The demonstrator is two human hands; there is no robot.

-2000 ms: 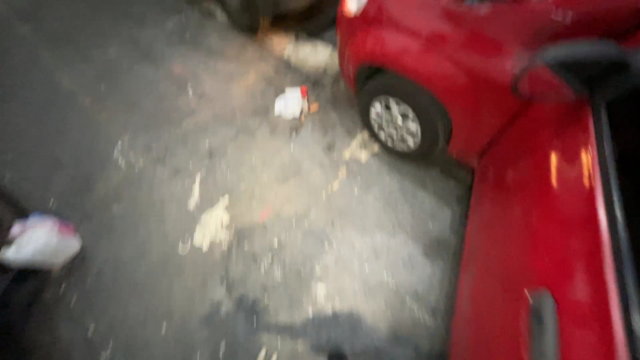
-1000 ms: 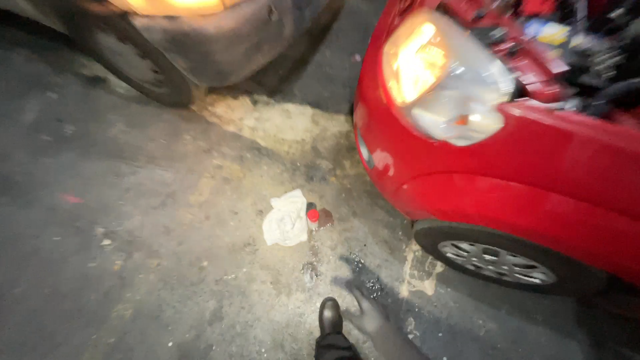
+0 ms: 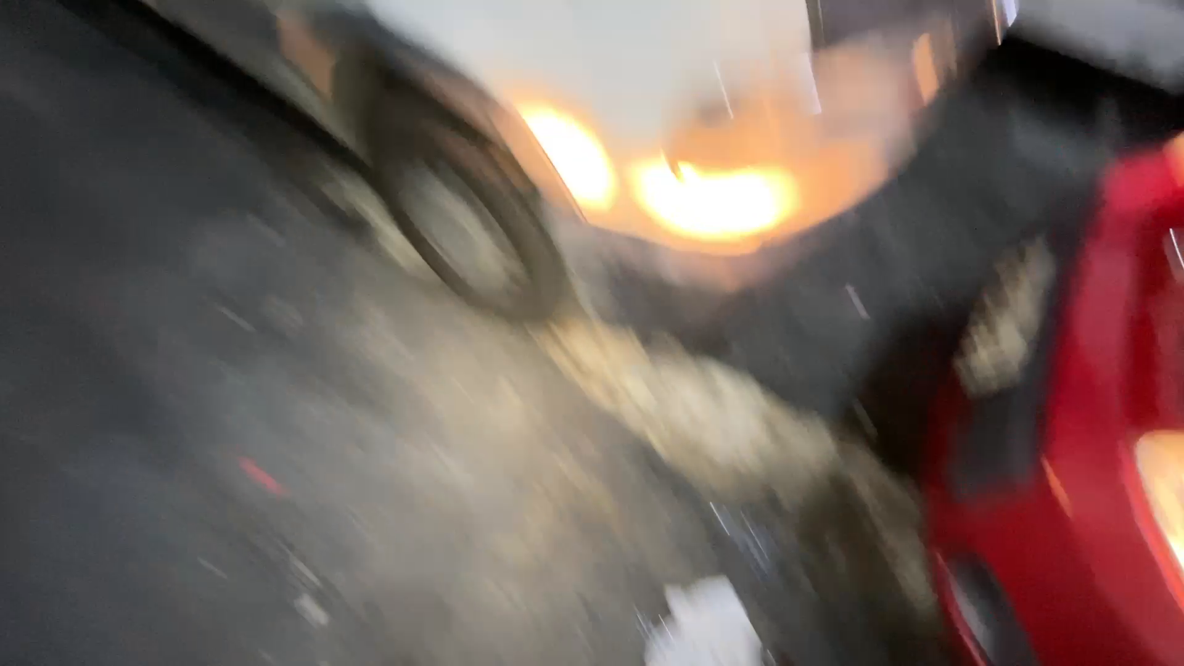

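Neither my left hand nor my right hand shows in the head view, which is strongly blurred. A white cloth or bag [image 3: 708, 624] lies on the ground at the bottom edge, partly cut off. At the right stands the front of a red car [image 3: 1064, 555], with part of its lit headlight [image 3: 1164, 481] at the frame's edge.
A second vehicle with glowing lights [image 3: 712, 199] fills the top middle, its wheel [image 3: 462, 227] at the upper left. Pale patches [image 3: 703, 407] mark the dark ground between the vehicles. A small red thing [image 3: 263, 475] lies at the left.
The view has swung strongly toward the second vehicle. My shoe, seen one second ago, is out of view. The white cloth or bag now sits at the bottom edge.
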